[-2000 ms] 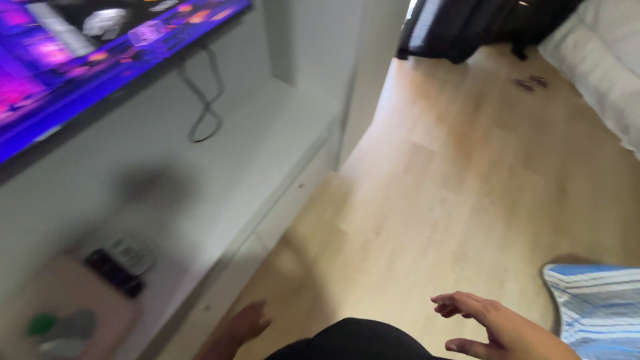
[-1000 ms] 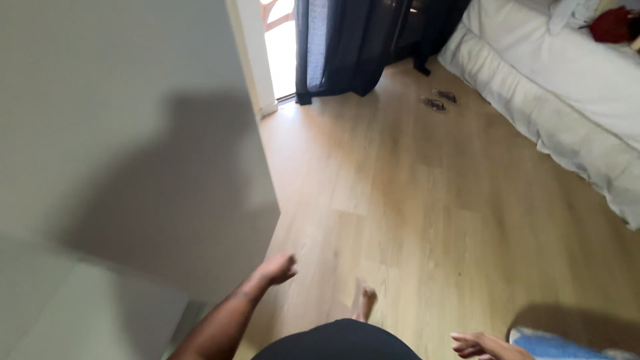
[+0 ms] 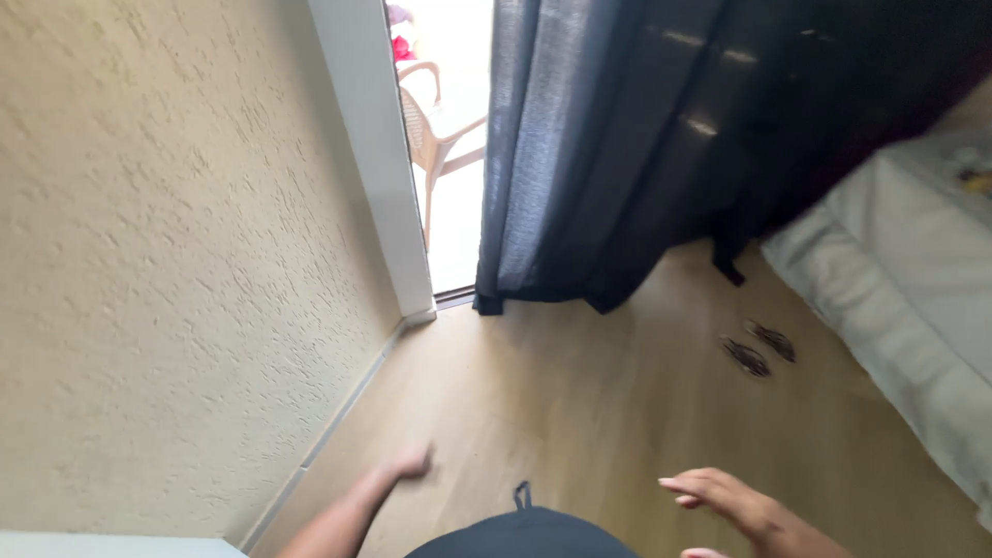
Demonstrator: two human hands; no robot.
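Blurred by motion, my left hand is over the wood floor near the textured wall, touching nothing that I can see; how its fingers stand is unclear. My right hand is held over the floor at the lower right, empty, its fingers apart. Between them the dark cloth of my clothing shows at the bottom edge, with a small loop of cord. Ahead hangs a dark curtain that reaches nearly to the floor. A pair of sandals lies on the floor beyond my right hand.
Left of the curtain is a bright door opening with a white frame and a floor track. Outside stands a beige armchair. A textured wall runs along the left. At right is a bed with a white cover.
The view has moved on past the screen and white shelf toward the curtain and door opening. The curtain and the sandals are now closer. Both hands remain low in view.
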